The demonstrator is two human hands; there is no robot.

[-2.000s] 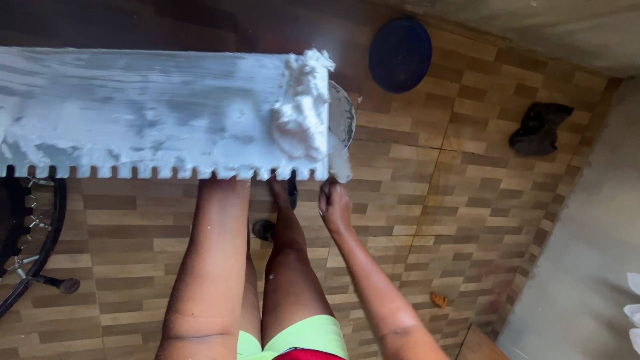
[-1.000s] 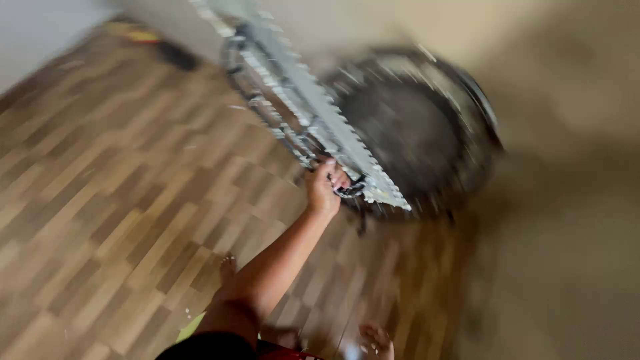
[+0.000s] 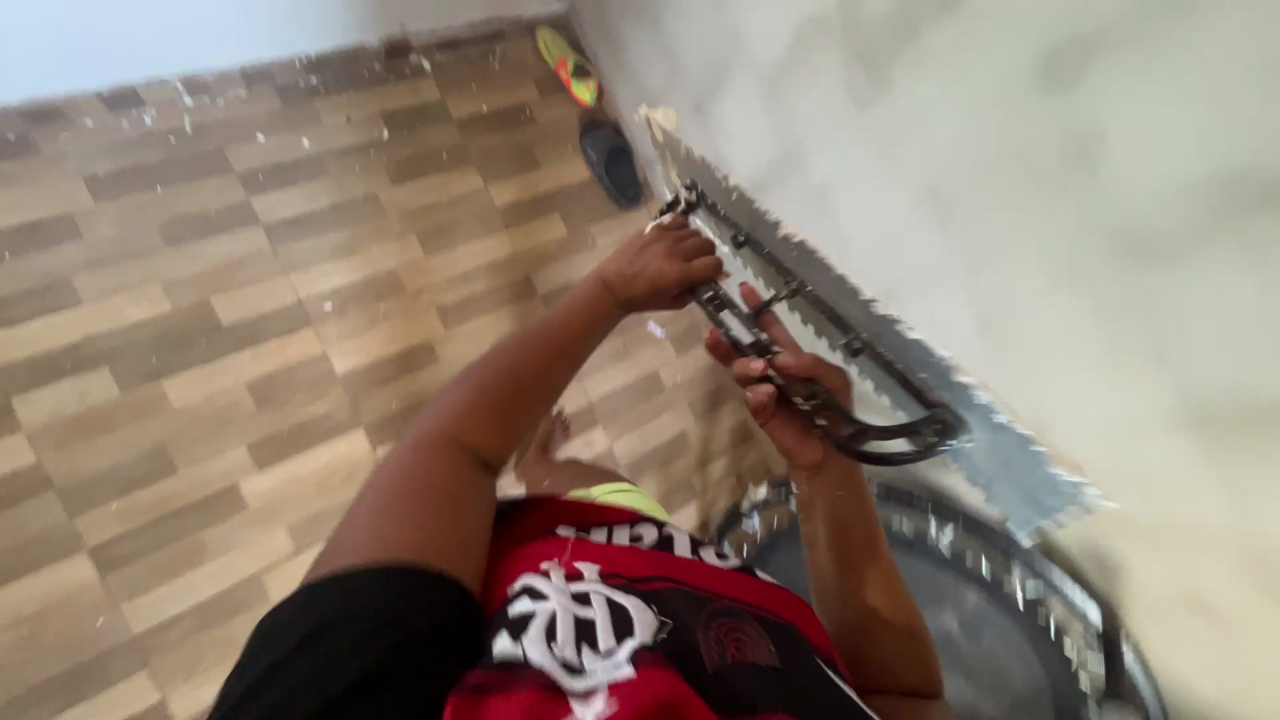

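Note:
A long notched metal trowel (image 3: 880,320) with a dark handle frame (image 3: 830,310) lies slanted against the pale wall. My left hand (image 3: 665,262) is closed around the upper end of the handle. Lower on the same handle, my right hand (image 3: 790,390) grips it from beneath, with some fingers showing past the bar. White compound sticks to the trowel's upper corner and along its toothed edges. The blade's lower corner is above the rim of a small round trampoline.
The round trampoline (image 3: 930,620) stands at the lower right by the wall (image 3: 1000,150). A dark shoe (image 3: 610,163) and a yellow-and-orange shoe (image 3: 567,66) lie along the wall's foot. White specks dot the wood-patterned floor (image 3: 250,300).
The view has swung widely from the floor to the wall. One second ago one hand was seen on the trowel's handle and the other was low and apart; now both hold it.

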